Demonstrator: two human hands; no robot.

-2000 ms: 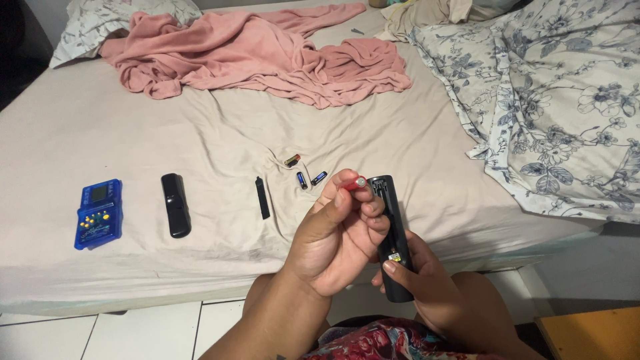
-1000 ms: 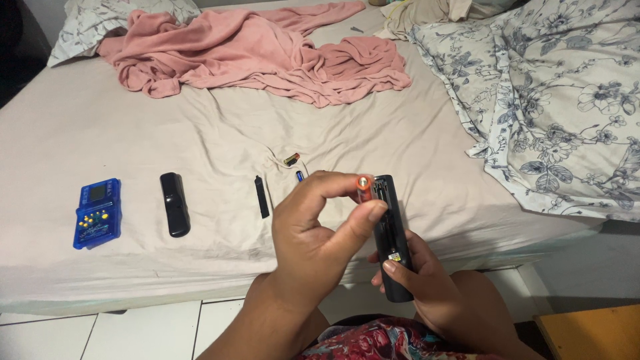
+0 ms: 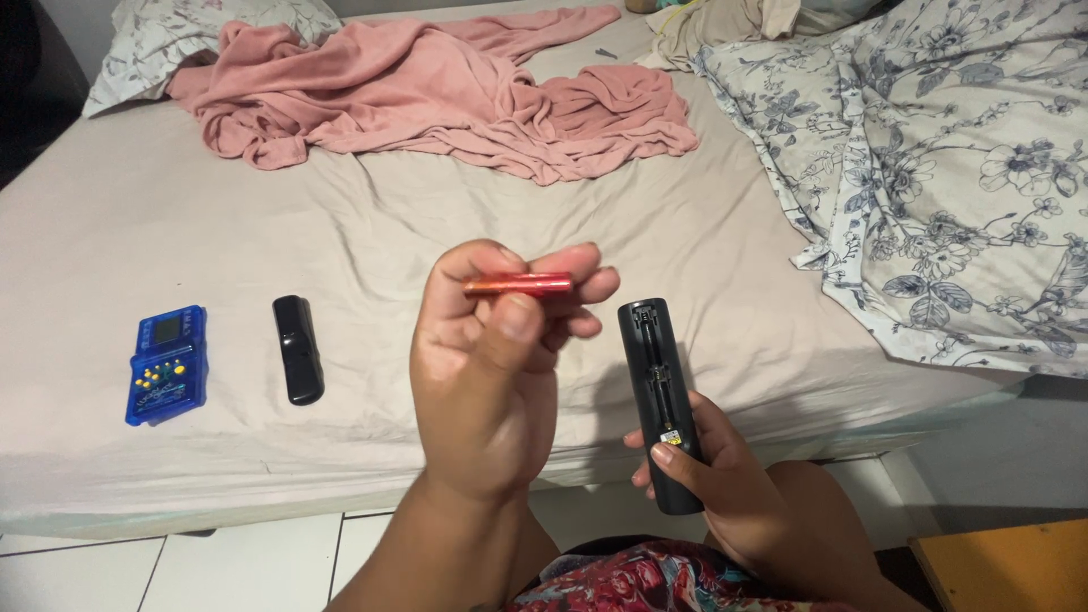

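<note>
Between the thumb and fingers of my left hand (image 3: 501,365) lies a red cylindrical battery (image 3: 520,284), held level above the bed. My right hand (image 3: 714,467) grips the lower part of a black remote control (image 3: 636,357), its back facing up. The remote's long battery compartment (image 3: 654,365) is uncovered; metal contacts show and no battery is seen in it. A small label with writing sits near my right thumb. The left hand is to the left of the remote, apart from it.
On the beige bed sheet (image 3: 408,221) lie a blue handheld game (image 3: 170,365) and a second black remote (image 3: 296,348). A pink blanket (image 3: 476,93) is bunched farther back. A floral cloth (image 3: 952,170) covers the right side. A yellow-orange surface (image 3: 1007,565) stands at lower right.
My left hand has moved left, away from the remote, and the battery has turned from end-on to side-on. The left hand now hides the black strip and loose batteries seen earlier on the sheet.
</note>
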